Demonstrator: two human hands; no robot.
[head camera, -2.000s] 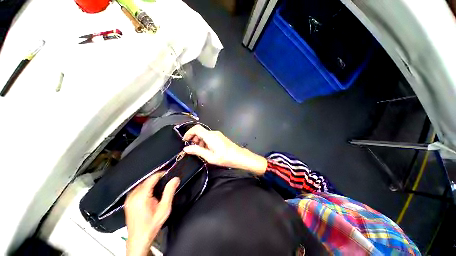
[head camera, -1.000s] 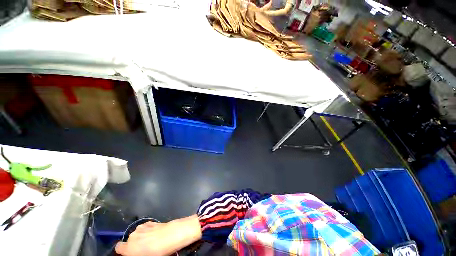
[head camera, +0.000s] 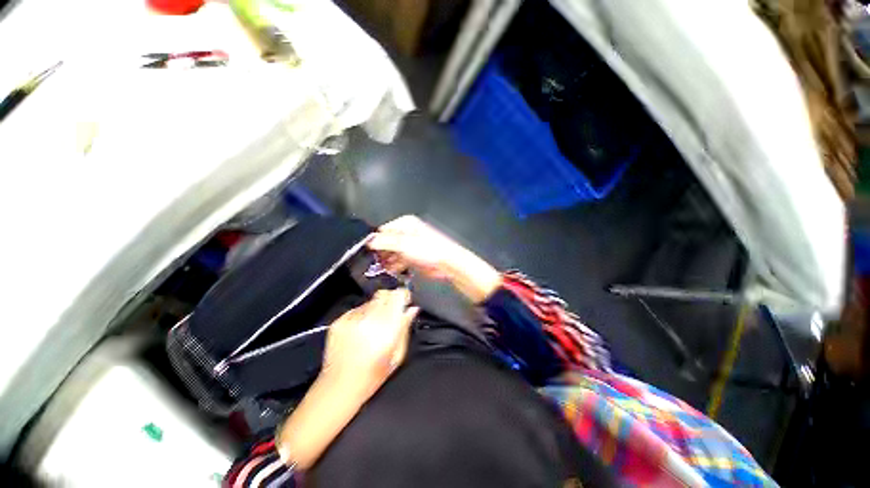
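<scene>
A black bag (head camera: 286, 272) lies at my lap beside the cloth-covered table. Its zipper (head camera: 296, 303) is open, with two pale lines that spread apart from the bag's lower left end. My right hand (head camera: 420, 250) grips the bag's upper right end near the zip line. My left hand (head camera: 367, 335) lies across the bag with its fingers closed on the edge near my right hand. The image is blurred, and the fingertips and zipper pull are hard to make out. The black apron (head camera: 429, 419) covers my lap.
The white table (head camera: 181, 124) at left holds red-handled snips (head camera: 186, 59), a black stick-like tool (head camera: 29, 88), a green tool (head camera: 262, 29) and a red object (head camera: 175, 5). A low white surface (head camera: 124, 429) is at lower left. A blue crate (head camera: 515, 143) stands under another table (head camera: 706, 105).
The view swung up to the far table, then back down to the bag. Compared with the oldest frame, my left hand is farther right, close to my right hand, and the zipper opening spreads wider.
</scene>
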